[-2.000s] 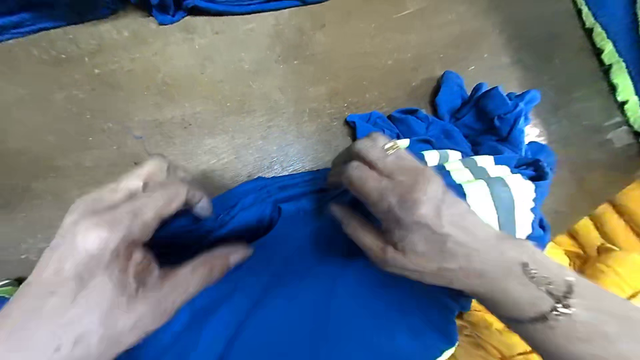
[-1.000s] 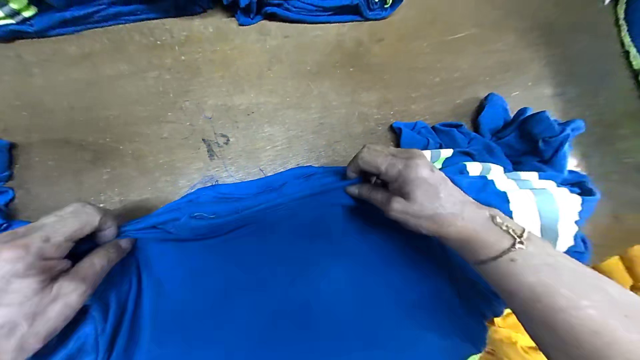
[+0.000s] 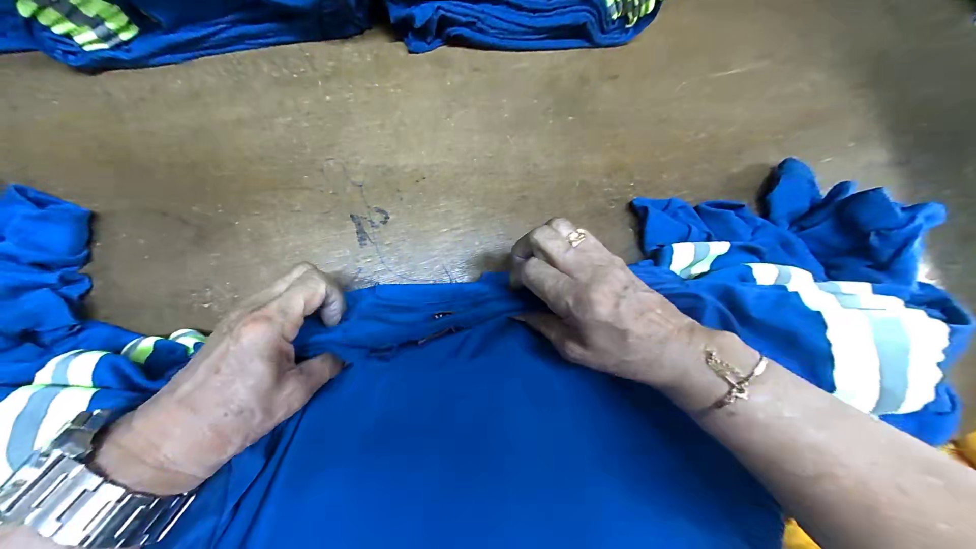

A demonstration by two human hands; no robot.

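A blue fabric garment point(image 3: 518, 442) lies spread over the lower middle of the head view, its gathered top edge running between my hands. Fingers and thumb of my left hand point(image 3: 244, 374) pinch that edge at the left; a metal watch band is on this wrist. At the right end of the edge, my right hand point(image 3: 602, 297) grips the cloth between fingers and thumb, with a ring and a bracelet on it. Bunched blue cloth with white and grey reflective stripes point(image 3: 884, 351) lies to the right, and similar striped cloth point(image 3: 53, 381) to the left.
Folded blue garments with yellow-green patches point(image 3: 518, 27) lie along the far side of the wooden table point(image 3: 457, 137). Another such blue piece point(image 3: 229, 34) is at the upper left. A bit of orange-yellow cloth point(image 3: 797, 536) shows at the lower right.
My left hand has moved right, nearer my right hand, along the edge of the garment. The cloth between them, drawn out one second ago, is now bunched.
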